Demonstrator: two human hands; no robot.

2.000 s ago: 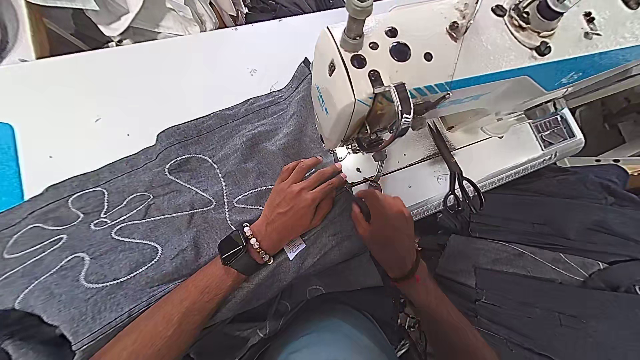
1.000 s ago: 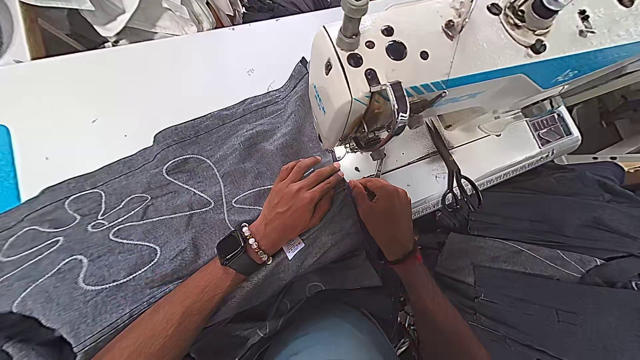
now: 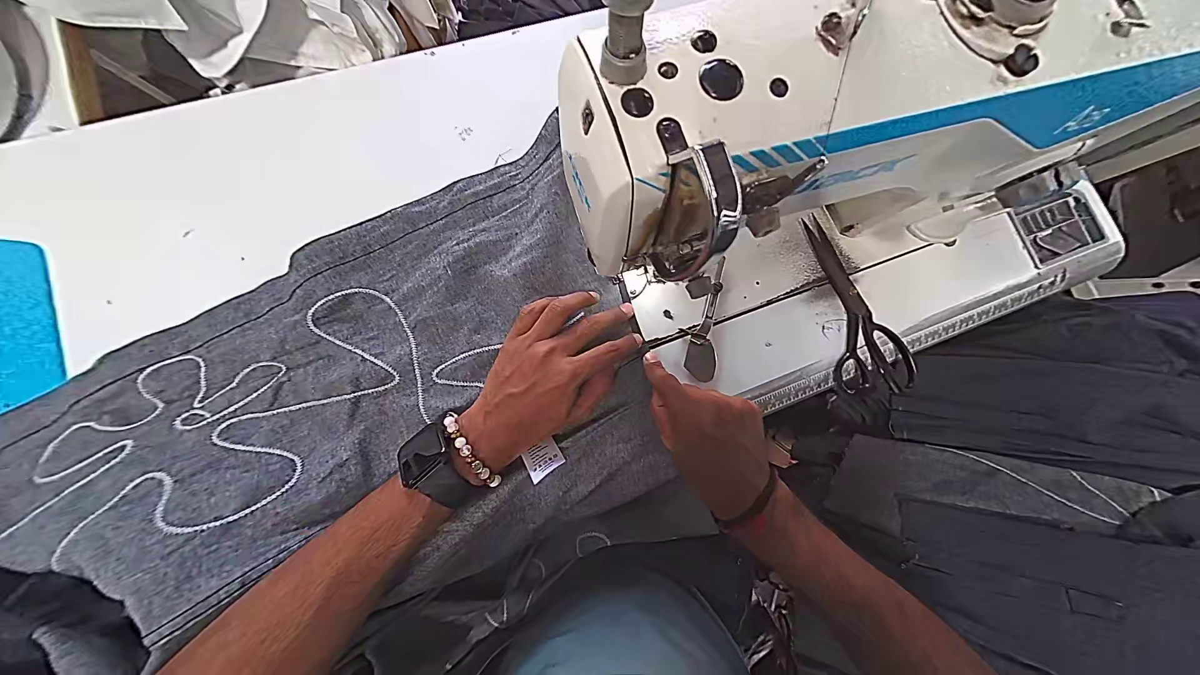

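Dark grey fabric [image 3: 450, 244] with white looping stitching lies over the white table, its edge at the needle area of a white and blue sewing machine [image 3: 778, 112]. My left hand [image 3: 553, 375] rests palm down on the fabric, fingers spread, fingertips close to the presser foot. Just right of it, my right hand [image 3: 708, 431] is at the fabric's edge with its index finger extended; its other fingers are curled, and whether they pinch cloth is hidden. A white label [image 3: 543, 460] shows beside my left wrist.
Black-handled scissors [image 3: 858, 323] lie on the machine bed right of my hands. More dark fabric [image 3: 1031, 562] is heaped at the lower right. A blue object [image 3: 28, 319] is at the table's left, with pale cloth pieces [image 3: 300, 33] behind the table.
My right hand's index finger is now extended at the fabric edge, where the fingers were bunched a second ago. My left hand stays in about the same place.
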